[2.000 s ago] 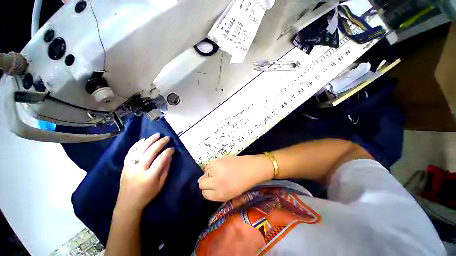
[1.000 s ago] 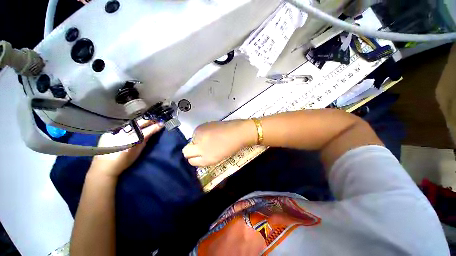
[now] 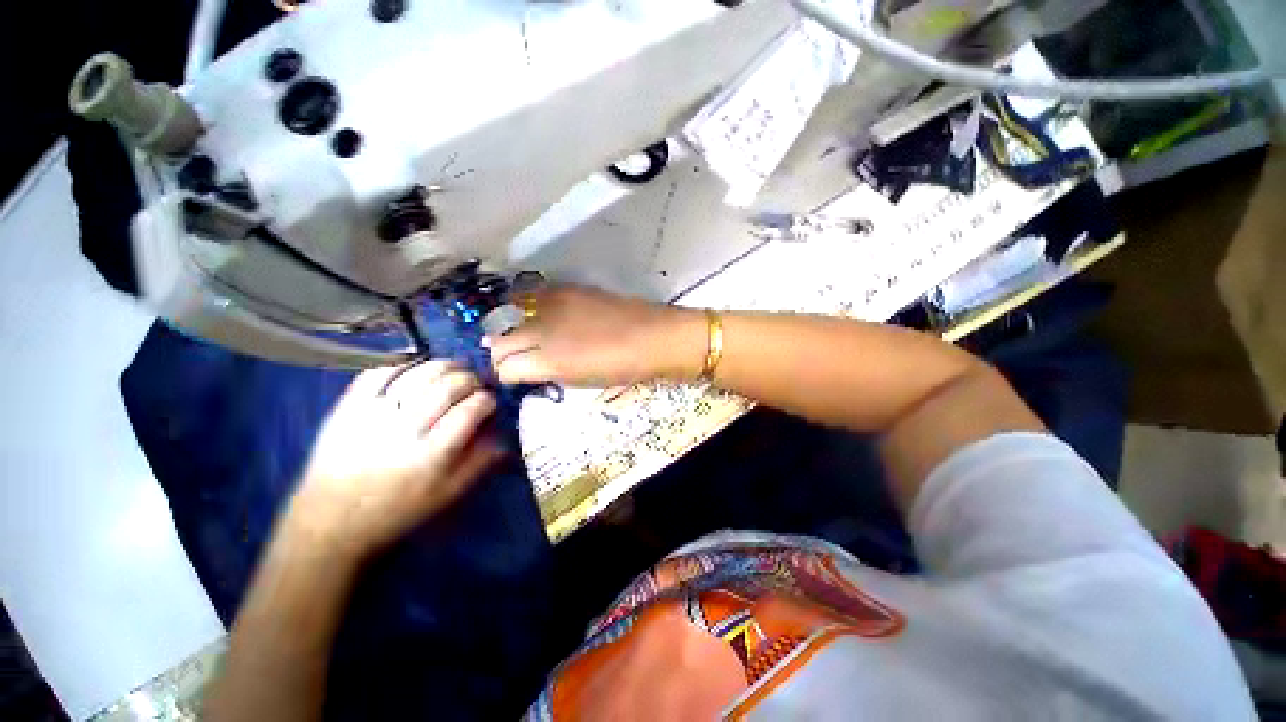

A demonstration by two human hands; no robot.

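A navy garment piece (image 3: 233, 437) lies under the needle area of the white sewing machine (image 3: 466, 127) and hangs down over the front edge. My left hand (image 3: 402, 451) lies on the cloth just in front of the presser foot (image 3: 466, 299), fingers bent at its upper part. My right hand (image 3: 578, 336) is close beside the presser foot on the right, fingertips at the cloth's edge. A small dark loop shows below its fingers. Its fingertips are blurred, and whether they grip the cloth is unclear.
A paper ticket (image 3: 773, 106) hangs on the machine. Thread snips (image 3: 811, 226) lie on the bed. Dark scraps (image 3: 917, 158) and a striped trim (image 3: 1037, 148) lie at the far right. A measuring strip (image 3: 649, 430) runs along the front edge. A pale cable crosses the upper right.
My right hand has moved up and left to the presser foot. My left hand, under the machine head a second ago, is now in front of it. The cloth spreads further left.
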